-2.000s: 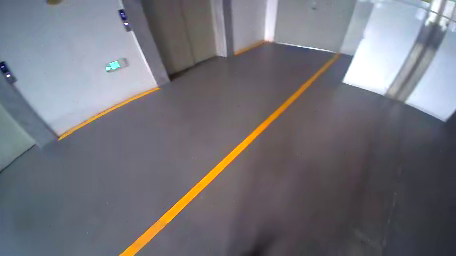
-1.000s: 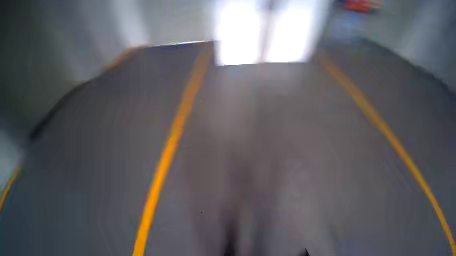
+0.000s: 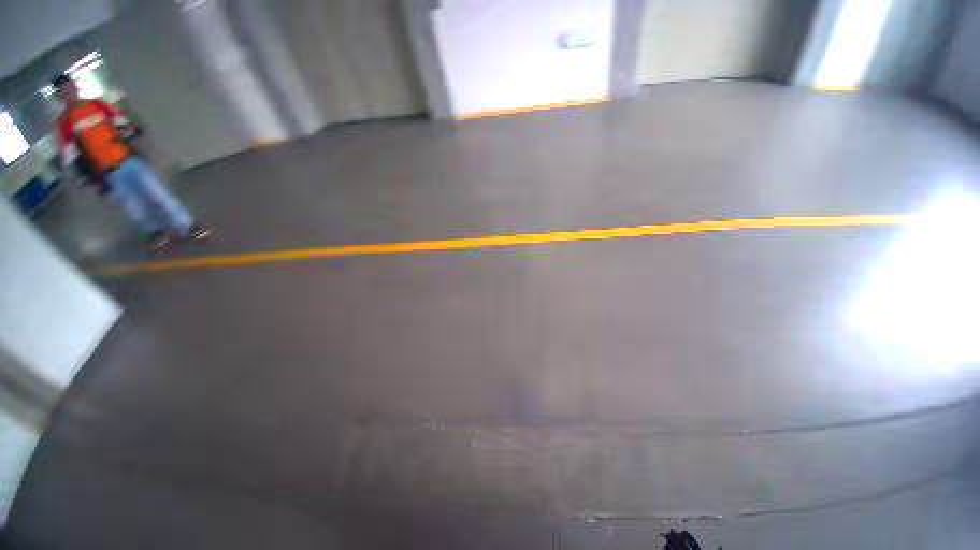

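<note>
Neither of my hands shows in the head view. A small dark thing (image 3: 680, 539) is cut off by the bottom edge, right of the middle; I cannot tell what it is. Nearest in front of me is the grey floor (image 3: 462, 333), with an orange line (image 3: 516, 237) running across it from left to right. Two thin dark seams cross the floor near the bottom of the view.
A person (image 3: 102, 140) in an orange and red top and light blue trousers stands at the upper left. Beige-grey doors (image 3: 709, 41) and a white wall (image 3: 524, 54) with a small plate (image 3: 577, 39) are at the back. Bright glare lies at the right.
The view has swung round: the orange line now runs across instead of away from me, the person has come into view at the left, and the bright doorway ahead is gone.
</note>
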